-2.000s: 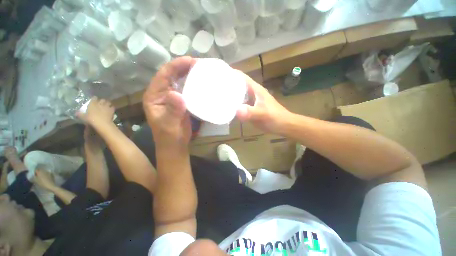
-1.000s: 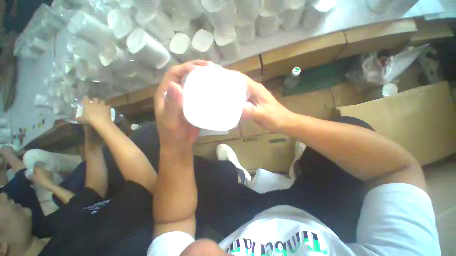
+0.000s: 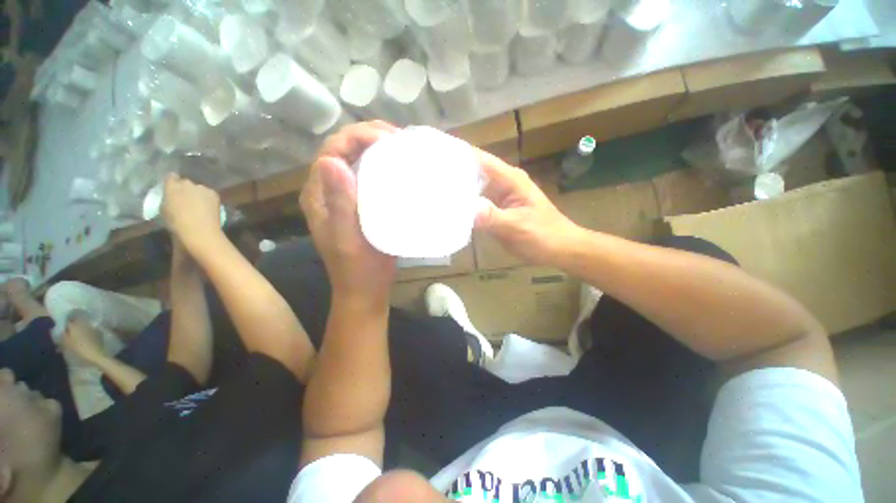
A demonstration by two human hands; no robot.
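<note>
A white cotton pad stack (image 3: pixel 417 194) is held up in front of me, its rounded-square end face towards the camera and overexposed. My left hand (image 3: pixel 346 201) grips it on the left side, with the thumb against its edge. My right hand (image 3: pixel 519 211) holds its right side with thumb and fingers. A little shiny clear film shows by the right fingers. The far side of the stack and some fingertips are hidden behind it.
Many white packs (image 3: pixel 295 93) crowd the white-covered table (image 3: pixel 629 103). Brown cartons (image 3: pixel 599 108) stand under its edge. A small bottle (image 3: pixel 578 157), a crumpled clear bag (image 3: pixel 747 142) and an open carton (image 3: pixel 786 236) are at the right. A seated person's arms (image 3: pixel 241 275) are at the left.
My left hand has shifted slightly right along the stack since the earliest frame, and the stack's end face sits slightly lower. Both hands still hold it. The neighbour's hands have moved slightly.
</note>
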